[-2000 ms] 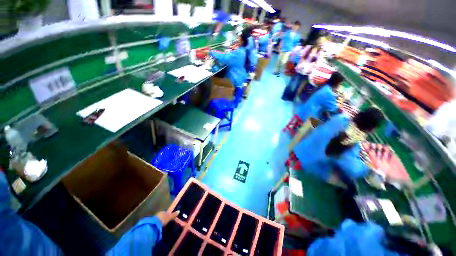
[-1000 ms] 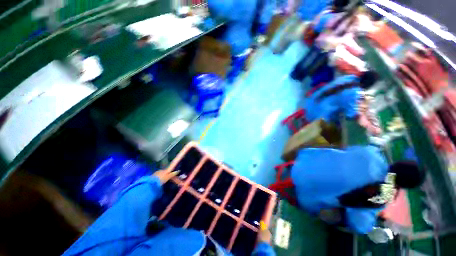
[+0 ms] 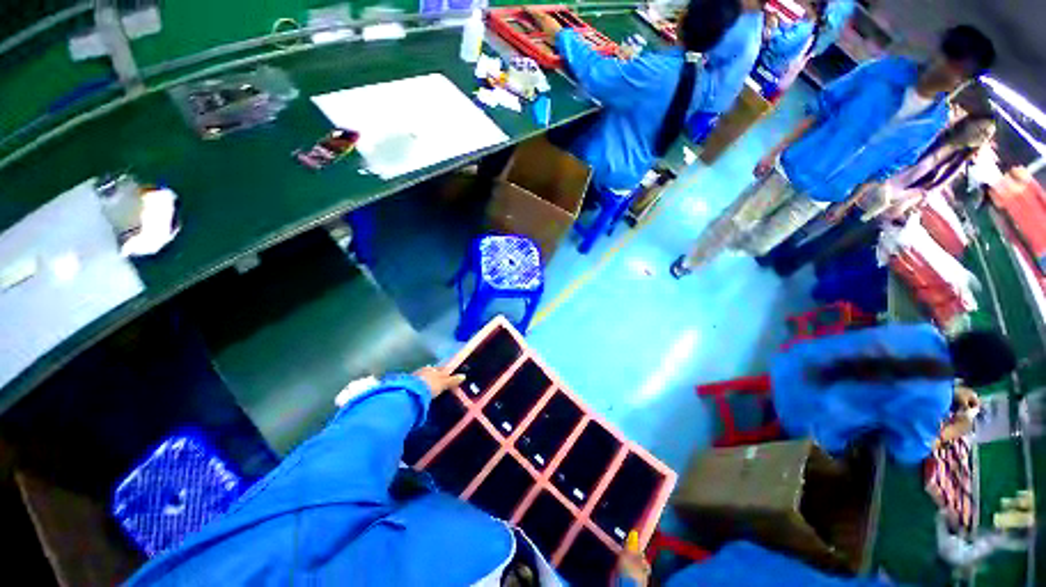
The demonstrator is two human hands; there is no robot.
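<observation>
The pale orange-pink phone tray [image 3: 555,386] is held in front of my body at the lower middle, above the aisle floor. Black glossy phones [image 3: 580,455] with small white marks lie in its slots; the near slots are partly hidden by my clothing. My left hand [image 3: 438,381] grips the tray's left edge, fingers over the rim. My right hand [image 3: 632,562] is at the right edge near the bottom of the picture, partly cut off, with a yellow-orange cover on a fingertip.
On the left is a green bench [image 3: 247,189] with white sheets [image 3: 419,120], a plastic bag [image 3: 233,103] and dark cards [image 3: 328,149]. Blue stools [image 3: 510,264] and cardboard boxes [image 3: 751,487] stand beside the aisle. A person [image 3: 855,126] stands in the aisle; others sit at benches.
The view has moved forward along the aisle and turned toward the left bench. The tray stays in both hands. The standing person in blue now shows large at the upper right.
</observation>
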